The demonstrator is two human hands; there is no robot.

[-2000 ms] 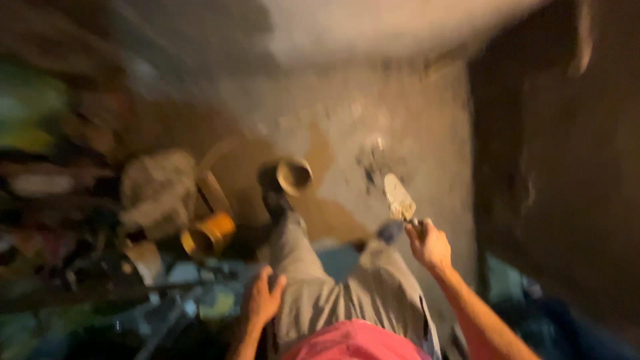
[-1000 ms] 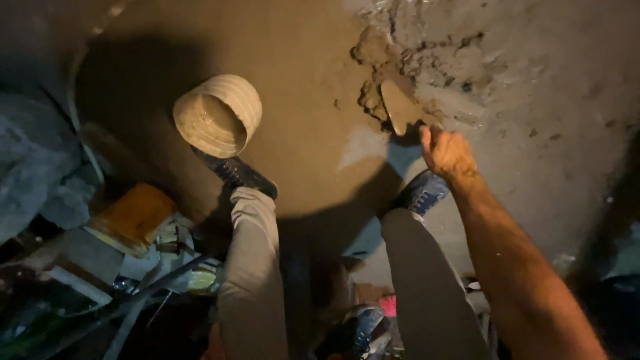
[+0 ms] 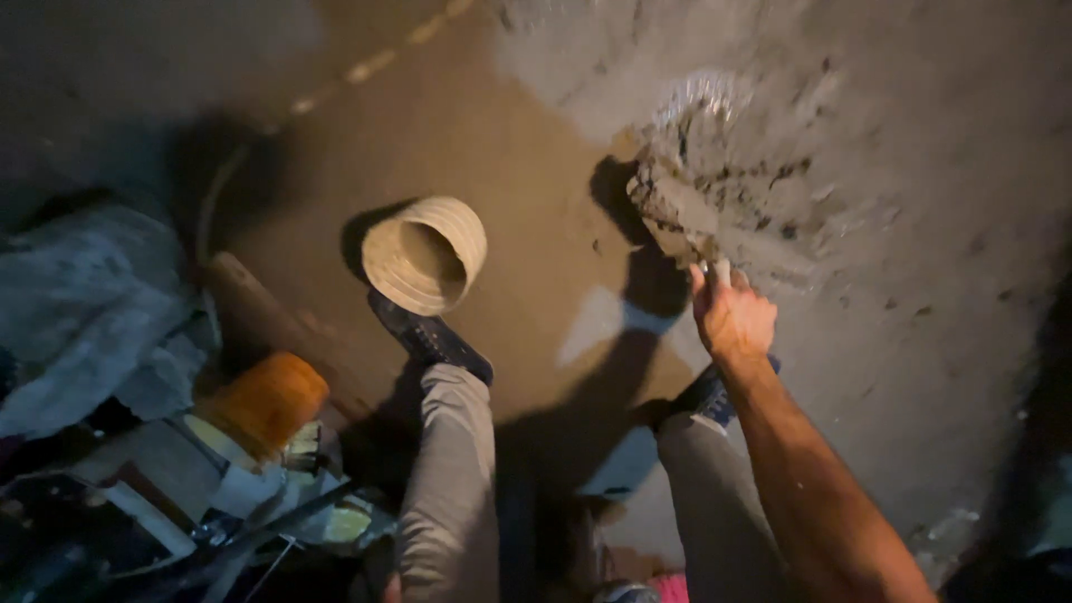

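Observation:
My right hand [image 3: 734,316] grips the handle of a trowel [image 3: 668,239], whose blade points up and left and bears a lump of wet mortar [image 3: 682,197]. Around the blade, a rough patch of mortar lies on the floor. A ribbed beige bucket [image 3: 471,230] is tilted beside my left shoe, its open mouth showing. Of my left hand, only a small sliver of skin [image 3: 392,589] shows at the bottom edge, beside my left trouser leg; its fingers are hidden.
An orange container [image 3: 280,398] lies at the left among clutter and rods. Crumpled grey sheeting [image 3: 84,301] is above it. A board [image 3: 268,306] and a thin hose [image 3: 219,193] lie on the floor near the sheeting. My shoes [image 3: 431,337] stand on the wet floor.
The trowel blade, fairly bare one second ago, now bears a lump of mortar. My left hand, plainly seen two seconds ago beside my leg, is now almost out of view.

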